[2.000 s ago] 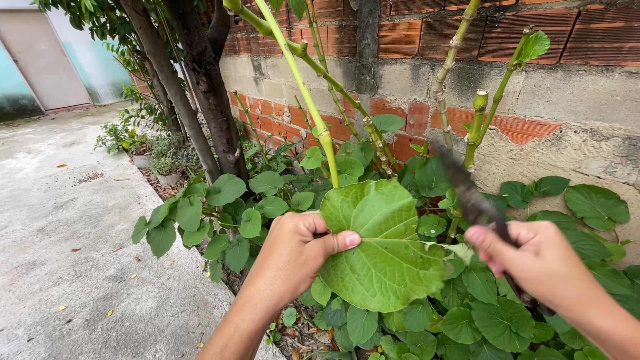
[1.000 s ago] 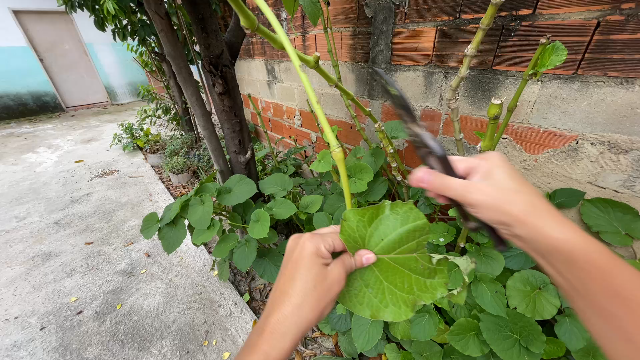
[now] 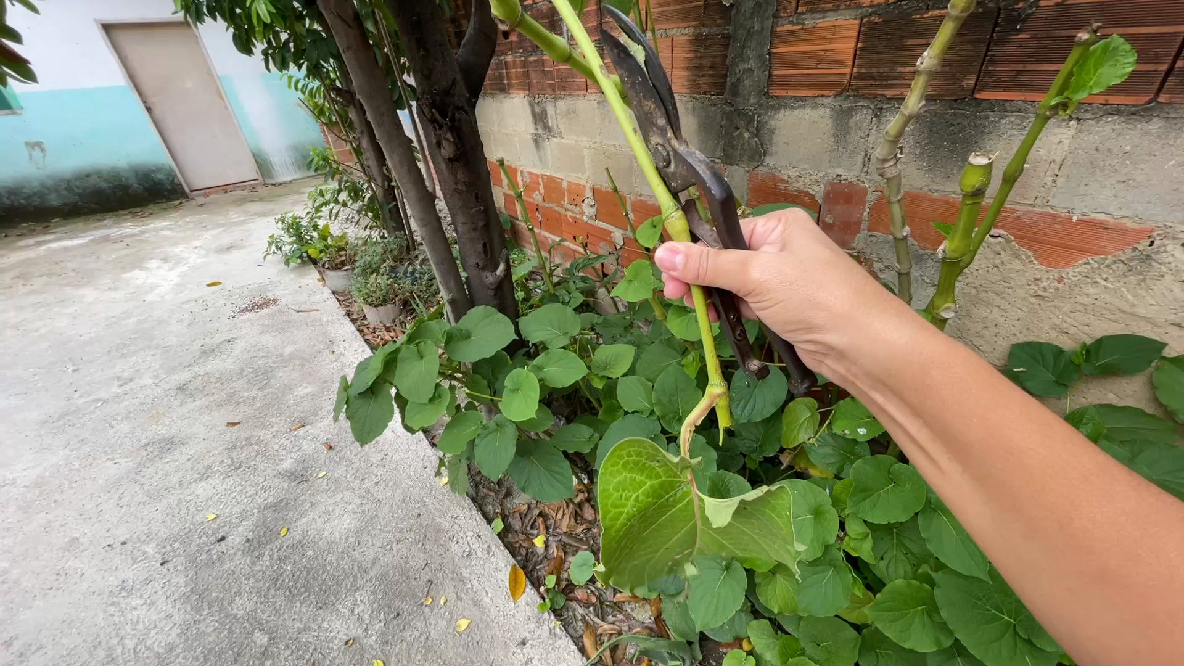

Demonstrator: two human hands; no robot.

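Observation:
My right hand [image 3: 758,277] holds dark metal pruning shears [image 3: 680,166], blades pointing up, handles hanging below the palm. The same hand pinches a long green plant stem [image 3: 647,162] between thumb and fingers, and the shears lie alongside it. From the stem's lower end, under my hand, a large green leaf [image 3: 647,518] hangs by a pale, bent stalk, its edge curled. Near the blade tips, the stem crosses a thicker green branch [image 3: 546,39]. My left hand is out of the frame.
Behind stands a brick and block wall [image 3: 592,129]. Cut upright stems [image 3: 967,199] rise at the right. Dark tree trunks [image 3: 462,166] stand left of centre, with leafy low plants [image 3: 888,490] beneath. A concrete path [image 3: 231,416] runs along the left, bordering the bed.
My left hand has let go of the large leaf and left view. My right hand has closed on the stem while keeping the shears. The leaf now hangs down from the stem.

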